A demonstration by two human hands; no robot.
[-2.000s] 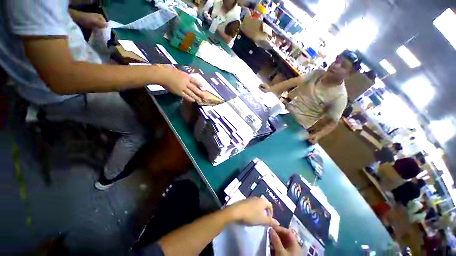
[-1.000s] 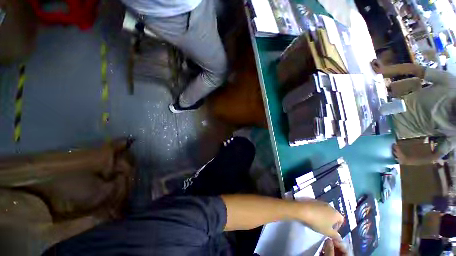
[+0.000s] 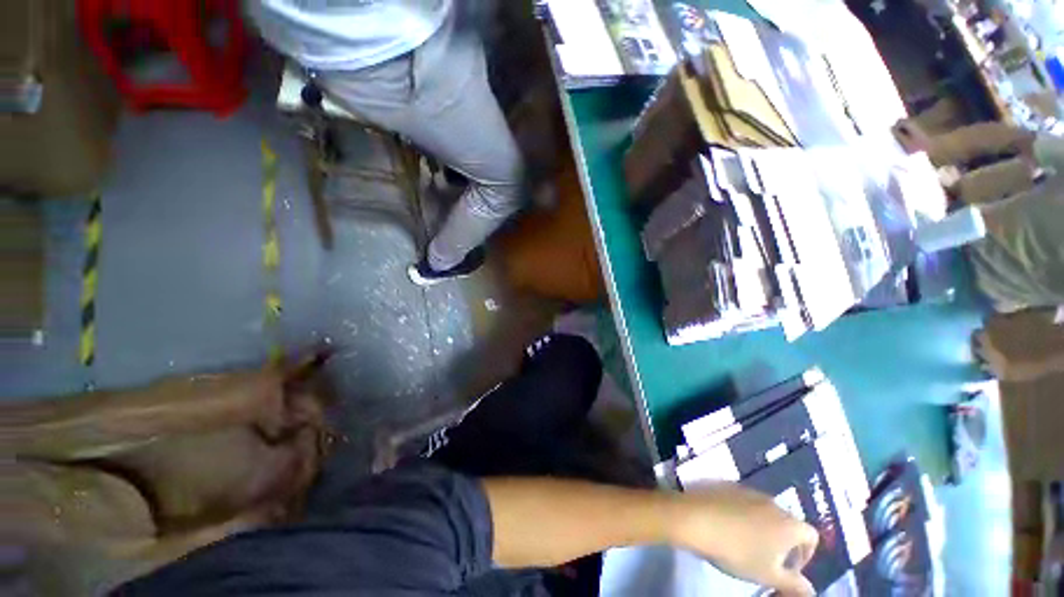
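My left hand (image 3: pixel 753 540) reaches in from the lower left over the near box blanks, its fingers bent and close together. Whether a label is between its fingertips cannot be seen. My right hand is not clearly in view, cut off by the bottom edge. A white sheet (image 3: pixel 671 574) lies below my left wrist. The working pile of box blanks (image 3: pixel 834 501), with black lettered panels and white flaps, lies on the green table beside my hand. Panels with coloured wave rings (image 3: pixel 893 531) show to its right.
A tall, uneven stack of blanks (image 3: pixel 712 251) stands farther along the green table (image 3: pixel 817 356). A grey bundle (image 3: pixel 966 432) lies near the far edge. A seated person's grey-trousered leg (image 3: pixel 467 140) is beyond the table's near edge. Another person's arm shows across the table.
The view has swung down toward the floor since two seconds ago. My left hand now lies over the blanks' black panel; my right hand, visible before, has dropped mostly out of the picture.
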